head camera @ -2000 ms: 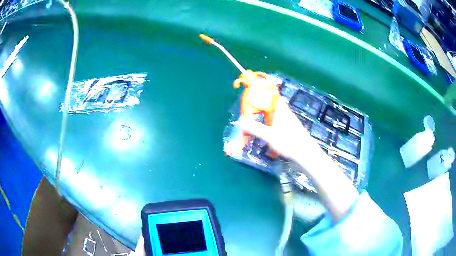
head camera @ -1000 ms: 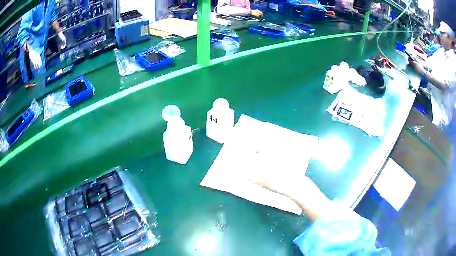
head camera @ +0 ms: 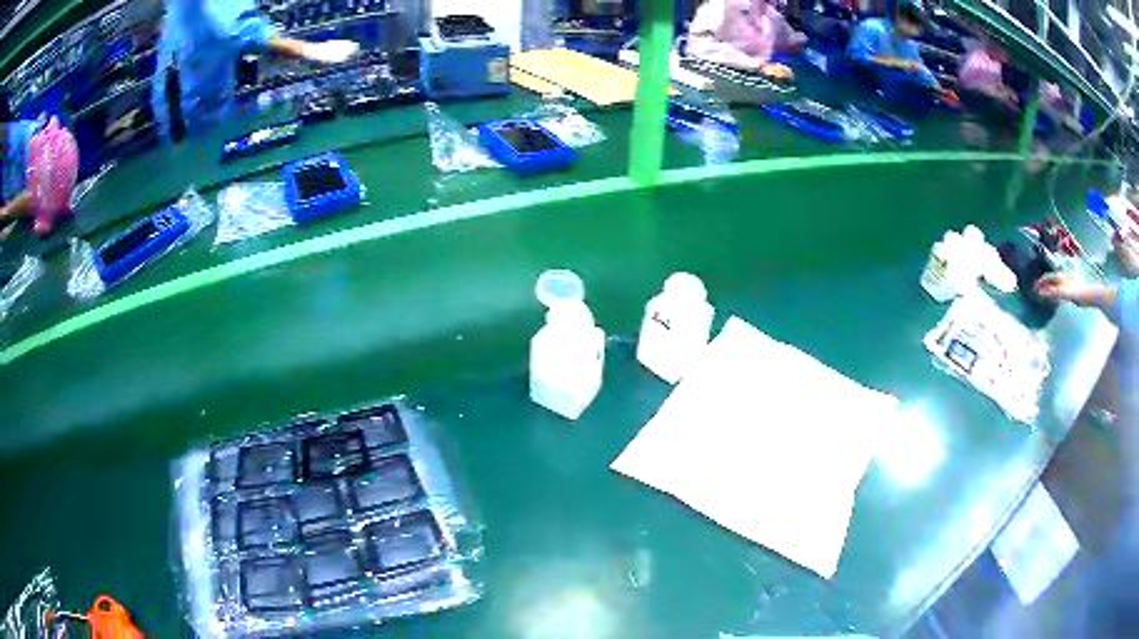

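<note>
Neither of my hands is in the picture. The lens sheet pack (head camera: 322, 514) lies on the green bench at the lower left, with rows of black-framed lenses under clear plastic. A white bottle with its flip cap open (head camera: 567, 362) stands upright near the middle. A second white bottle with a mark on its side (head camera: 676, 330) stands to its right. A large flat white sheet (head camera: 764, 439) lies beside the bottles. The orange air blow gun (head camera: 113, 619) shows only in part at the bottom left edge.
Blue tester housings (head camera: 322, 185) lie beyond the green rail (head camera: 412, 220), several on clear bags. A green post (head camera: 651, 100) rises from the rail. At the right are white containers (head camera: 959, 265), a plastic-wrapped pack (head camera: 989, 355) and another person's hand (head camera: 1072, 290). Other people work at the back.
My right hand, over the white sheet a second ago, has left the picture. The view has shifted, so the bottles and sheet sit further right. The orange gun shows again at the lower left.
</note>
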